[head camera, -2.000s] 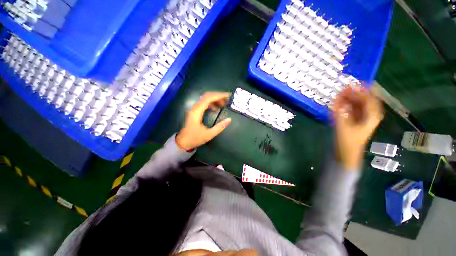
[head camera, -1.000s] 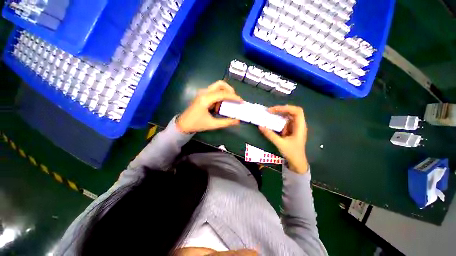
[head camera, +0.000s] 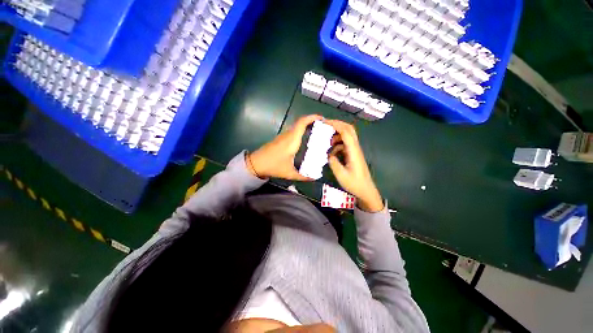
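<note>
A white slab of power adapters (head camera: 317, 149) stands nearly lengthwise away from my body, held between both hands above the bench. My left hand (head camera: 283, 155) grips its left side and near end. My right hand (head camera: 351, 162) is at its right side and far end, fingers curled against it. The separate adapters in the slab are hard to tell apart. Behind my hands, a short row of white adapters (head camera: 344, 96) lies on the dark green bench.
The right blue tray (head camera: 406, 96) holds rows of adapters. At left, a blue tray (head camera: 146, 166) of adapters sits under another blue tray (head camera: 97, 39). Two loose adapters (head camera: 533, 157), a whitish bottle (head camera: 575, 147) and a tissue box (head camera: 556, 237) are far right. A red-marked label sheet (head camera: 337, 198) lies at the near edge.
My right hand came from the right tray to the slab beside my left hand. The slab has turned from crosswise to nearly lengthwise. The view has shifted.
</note>
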